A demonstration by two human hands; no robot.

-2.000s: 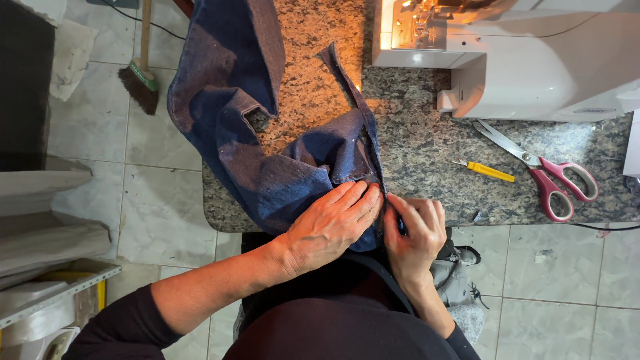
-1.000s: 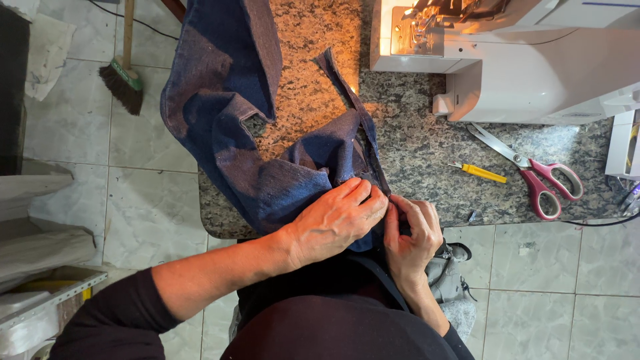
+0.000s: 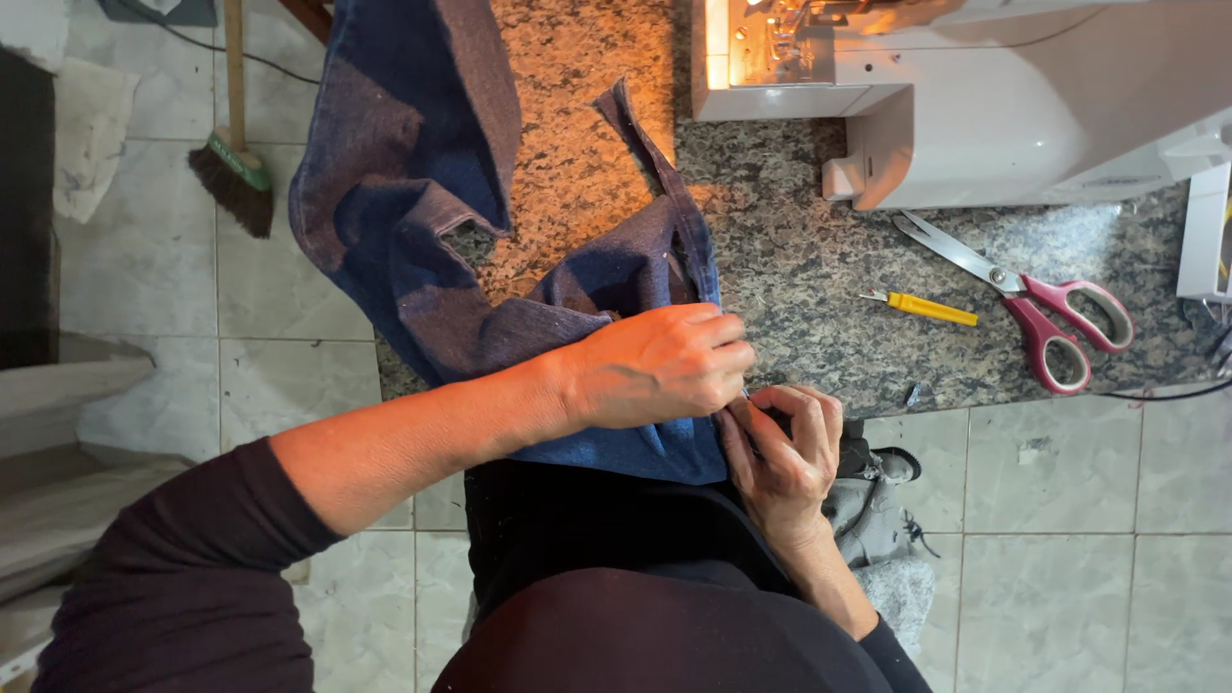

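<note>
Blue denim fabric (image 3: pixel 404 221) lies bunched over the edge of the granite table and hangs down against my lap. My left hand (image 3: pixel 674 366) grips its right edge, fingers curled over the cloth. Close beside it on the right, my right hand (image 3: pixel 784 443) pinches the same edge between thumb and fingers; the fingertips partly hide what they hold. A narrow denim strip (image 3: pixel 664 164) runs from my left hand up the table, its far end loose. To the right lie a yellow-handled seam ripper (image 3: pixel 932 308) and scissors with pink handles (image 3: pixel 1044 313).
A white sewing machine (image 3: pixel 1001 125) with its lamp lit stands at the upper right of the granite table (image 3: pixel 799 260). A white box (image 3: pixel 1205 236) is at the right edge. On the tiled floor at left is a broom (image 3: pixel 234 178); grey cloth (image 3: pixel 890 577) lies below the table.
My hands have shifted slightly along the denim edge; my left hand now lies above my right hand, with its fingers more curled. The seam ripper and scissors have stayed in place.
</note>
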